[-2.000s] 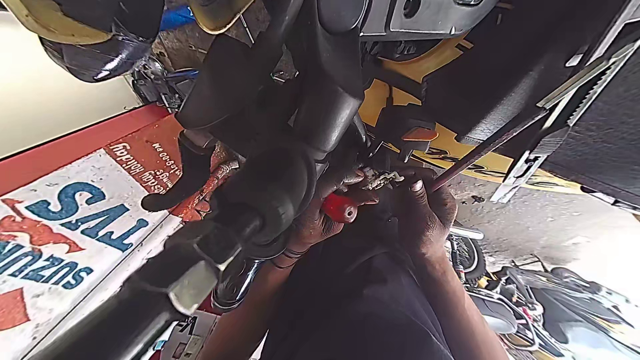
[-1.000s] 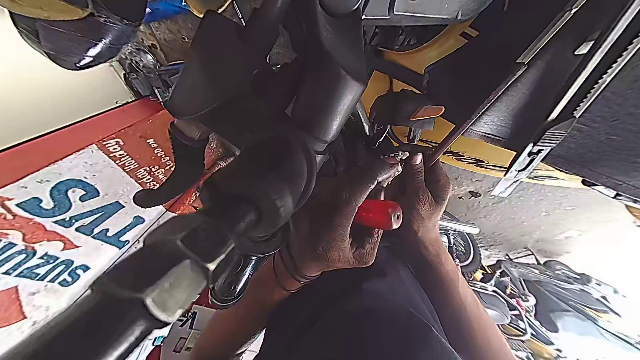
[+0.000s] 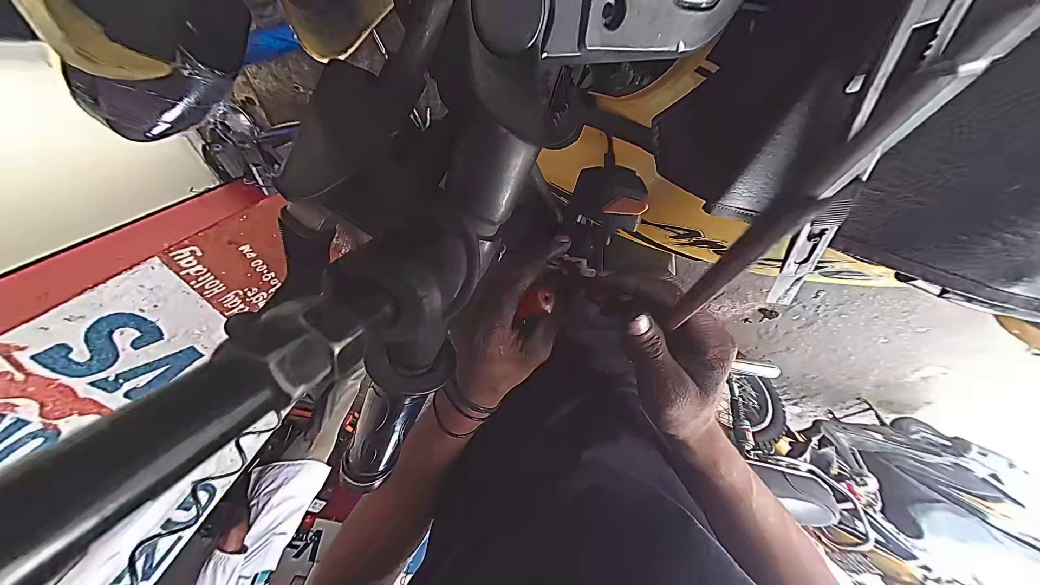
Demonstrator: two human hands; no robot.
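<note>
My left hand [image 3: 508, 325], with thin dark bands at its wrist, is closed around a tool with a red handle [image 3: 537, 302]; the rest of that tool is hidden. Close on its right, my right hand [image 3: 682, 357] is curled with the thumb on top, by the lower end of a long dark rod or cable [image 3: 747, 244] that slants up to the right. What its fingers grip is too dark to tell. Just above both hands sits a black part with an orange reflector or lens [image 3: 624, 205], near a yellow body panel [image 3: 569, 158].
A thick dark bar with a metal hex nut [image 3: 301, 357] crosses the lower left foreground. Black tubular parts [image 3: 496, 175] hang above my left hand. Parked motorcycles [image 3: 861, 487] stand at the lower right. A painted sign board [image 3: 122, 349] is at left; a person's white-clothed part [image 3: 284, 496] shows below it.
The red handle, plainly sticking out past my left hand's fingers one second ago, now shows mostly end-on within the hand. My right hand has turned, with its thumb lower and apart from the left hand.
</note>
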